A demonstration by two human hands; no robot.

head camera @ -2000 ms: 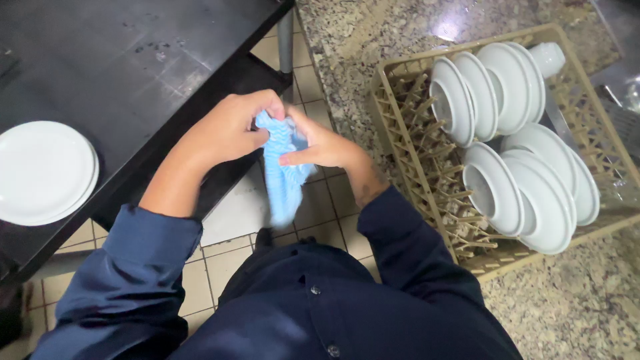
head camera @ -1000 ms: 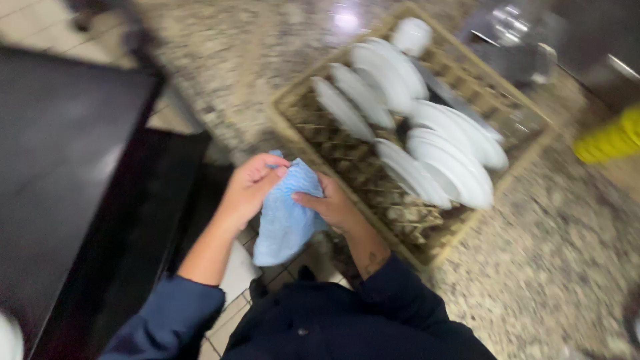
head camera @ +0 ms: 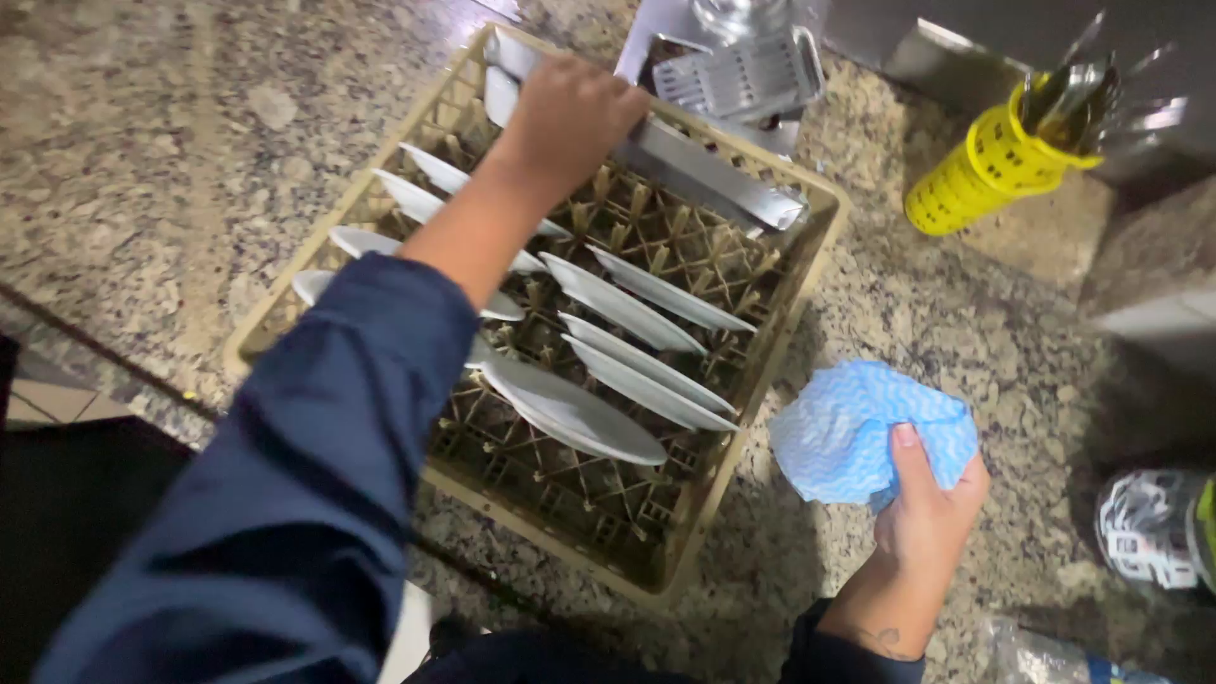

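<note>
A beige plastic dish rack (head camera: 820, 249) stands on a granite counter with several white plates (head camera: 622, 302) upright in it. My left hand (head camera: 576, 119) reaches over the rack to its far side, fingers curled down at a long metal piece (head camera: 708, 174) lying along that edge; whether the fingers grip it is hidden. Beside the hand, white dishware (head camera: 501, 95) shows in the rack's far corner. To the right of the rack, my right hand (head camera: 926, 499) holds a crumpled blue and white patterned cloth (head camera: 855, 432) over the counter, thumb on top.
A yellow perforated holder (head camera: 978, 171) with metal utensils stands at the back right. Behind the rack is a metal tray with a slotted metal piece (head camera: 736, 81). A clear container (head camera: 1149, 527) and a plastic bag (head camera: 1031, 651) are at the right. The granite counter (head camera: 123, 161) extends left.
My hands, together on the cloth before, are now apart: the left has moved to the rack's far side, while the right keeps the cloth beside the rack. The view has turned toward the rack.
</note>
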